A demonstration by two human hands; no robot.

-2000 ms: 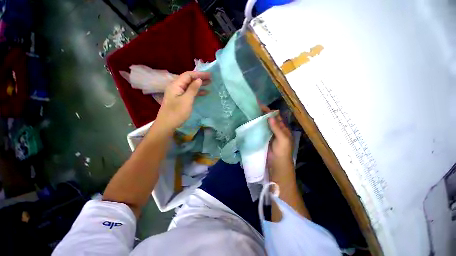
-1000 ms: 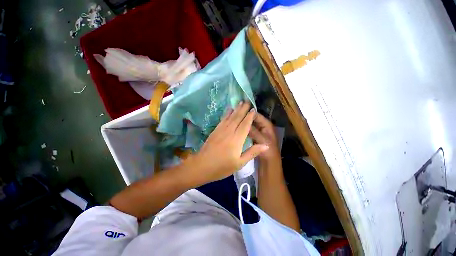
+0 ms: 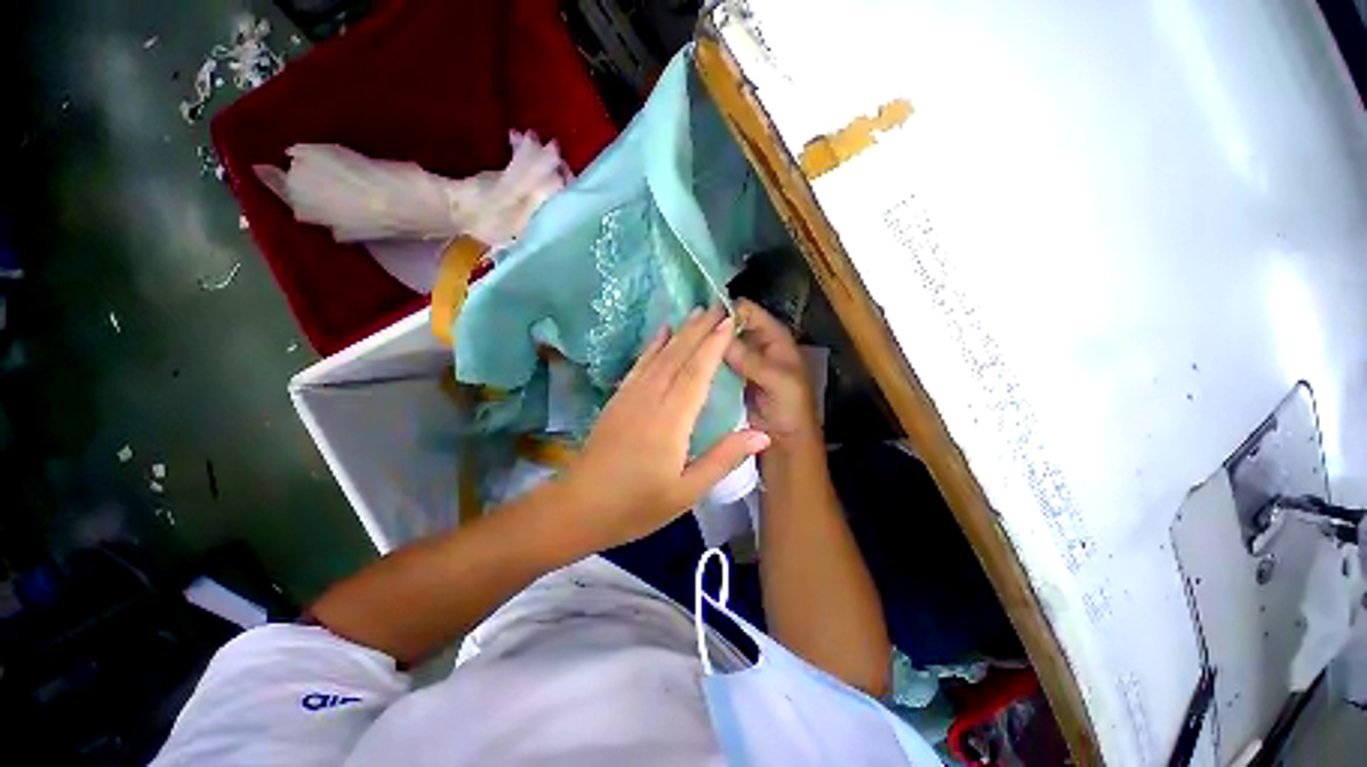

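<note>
A sea-green garment panel (image 3: 547, 270) with lace-like trim hangs from the table's corner over the white bin. My left hand (image 3: 652, 427) lies with its fingers flat on the panel's lower right part, thumb apart. My right hand (image 3: 777, 367) is behind the panel's edge, fingertips pinching the green fabric beside my left fingertips. A white piece (image 3: 730, 502) sticks out below my hands. How much of it either hand holds is hidden.
The white bin (image 3: 352, 435) stands beside my lap, with yellow-orange tape (image 3: 453, 285) at its rim. The red crate (image 3: 285, 277) holds whitish cloth (image 3: 375, 198). The wood-edged white table (image 3: 915, 382) is at right, with a machine plate (image 3: 1267, 495). A small red basket (image 3: 997, 719) is below its edge.
My left hand has come from above the red crate onto the green fabric beside my right hand. The small green and white piece is now mostly covered. The view has shifted.
</note>
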